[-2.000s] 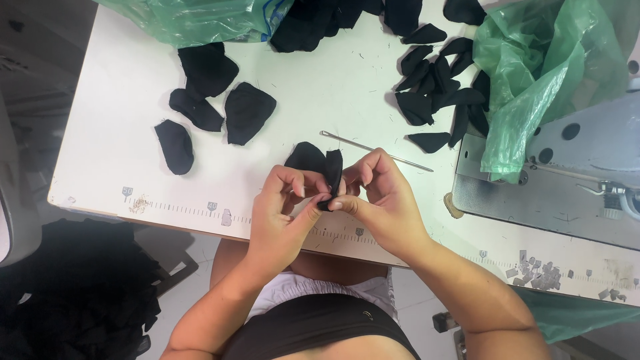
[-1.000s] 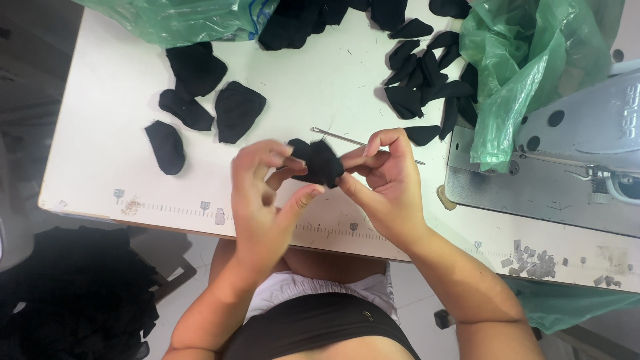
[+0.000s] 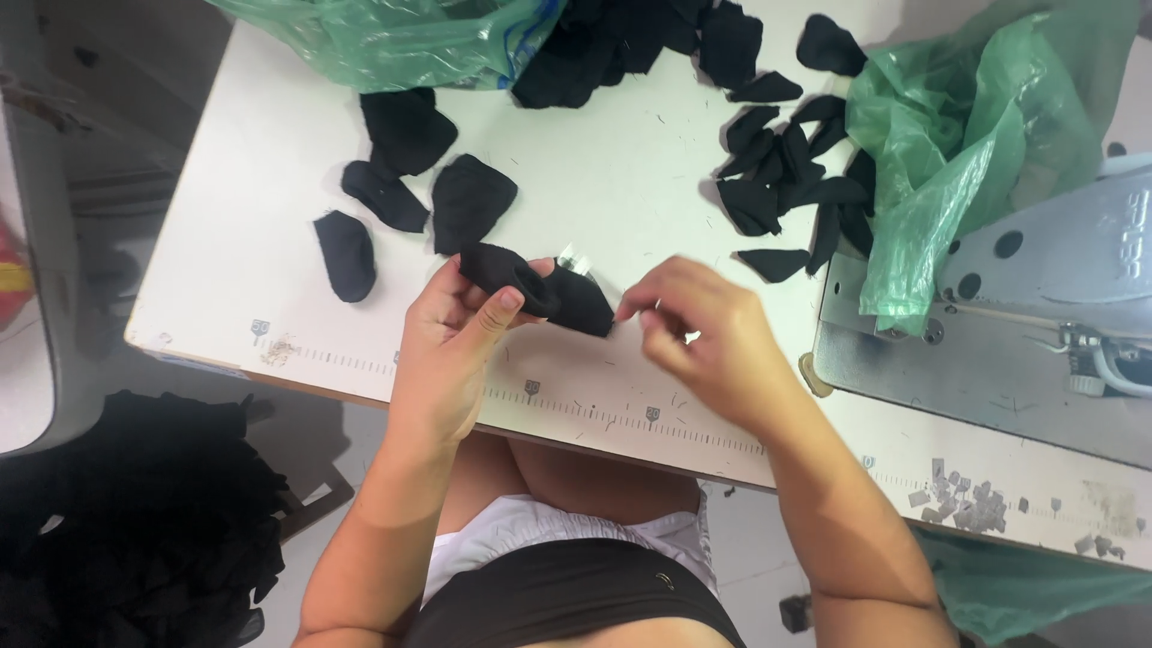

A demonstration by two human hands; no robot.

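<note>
My left hand [image 3: 450,337] grips a small folded black fabric piece [image 3: 506,273] between thumb and fingers, above the white table [image 3: 621,198]. Against its right side is another black fabric piece [image 3: 582,301]; whether the two are joined I cannot tell. My right hand [image 3: 697,333] has curled fingers, with the fingertips close to that second piece's right corner. Blur hides whether they pinch anything. A small shiny bit [image 3: 574,261] shows just above the second piece. Several loose black pieces [image 3: 473,202] lie to the left, and more curved ones [image 3: 792,166] to the right.
Green plastic bags lie at the upper left [image 3: 405,40] and right [image 3: 954,135], the latter partly over a sewing machine [image 3: 1062,234]. Black fabric pieces [image 3: 585,58] are heaped at the back. A ruler scale [image 3: 594,412] runs along the front edge. A dark fabric pile [image 3: 135,531] is lower left.
My right hand has drawn away to the right from the fabric in my left hand. The metal rod that lay behind my hands earlier is no longer plainly visible.
</note>
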